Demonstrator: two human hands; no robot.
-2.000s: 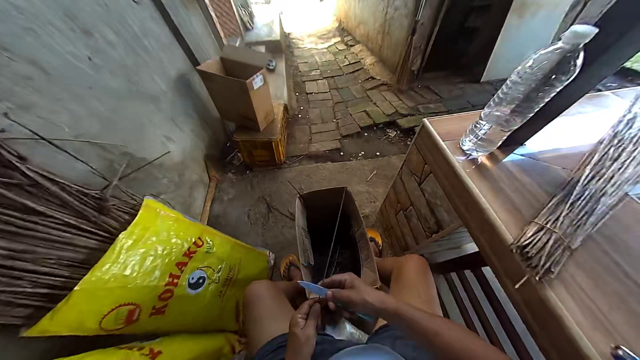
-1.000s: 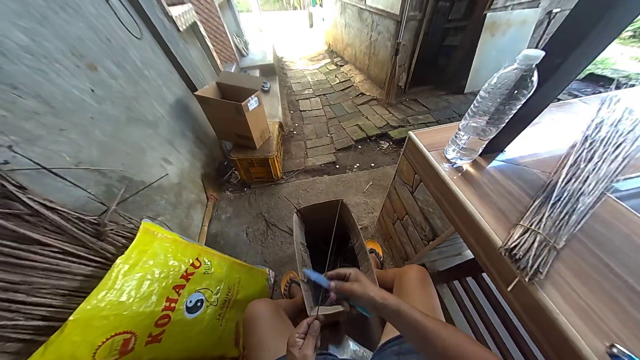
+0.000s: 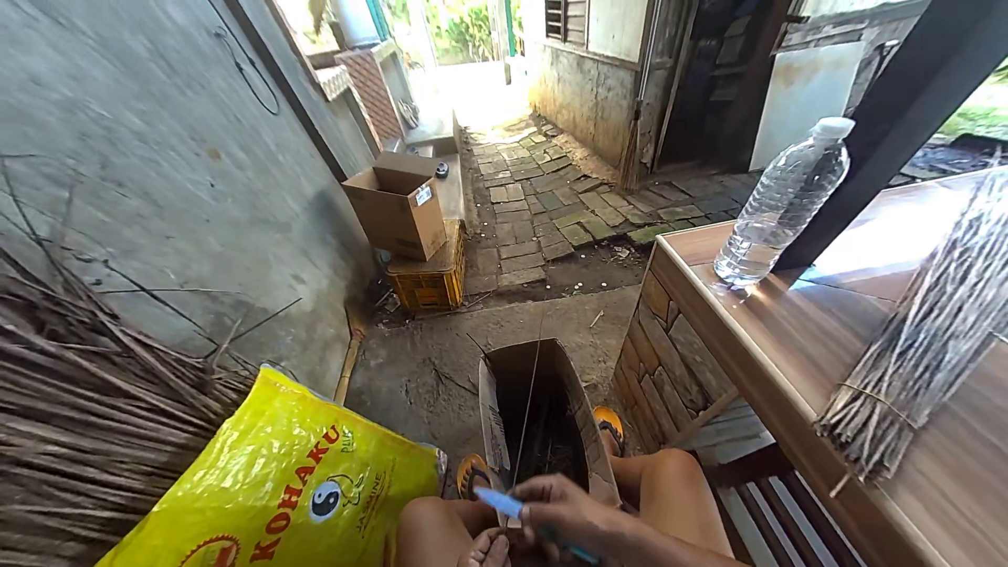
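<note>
My right hand (image 3: 571, 516) is closed around a knife (image 3: 500, 502) with a bluish blade that points left. Close beside it on the left, my left hand (image 3: 487, 550) pinches the lower end of a thin stick (image 3: 529, 409), which rises over an open cardboard box (image 3: 492, 425) between my legs. Dark thin scraps lie inside that box. A tied bundle of thin sticks (image 3: 906, 354) rests on the wood-look tabletop (image 3: 756, 331) at the right. At the far left is a large heap of brown sticks (image 3: 87, 425).
A yellow printed sack (image 3: 315, 488) lies left of my legs. Ahead, a cardboard box (image 3: 402, 209) stands on a yellow crate (image 3: 429, 287) by the wall. A clear plastic bottle (image 3: 783, 205) stands on the tabletop near a dark post (image 3: 890, 118). A slatted wooden seat (image 3: 776, 504) is at lower right.
Two seconds ago both hands were close together at the knife; since then the stick has come to stand more plainly over the box. The view has tilted up somewhat.
</note>
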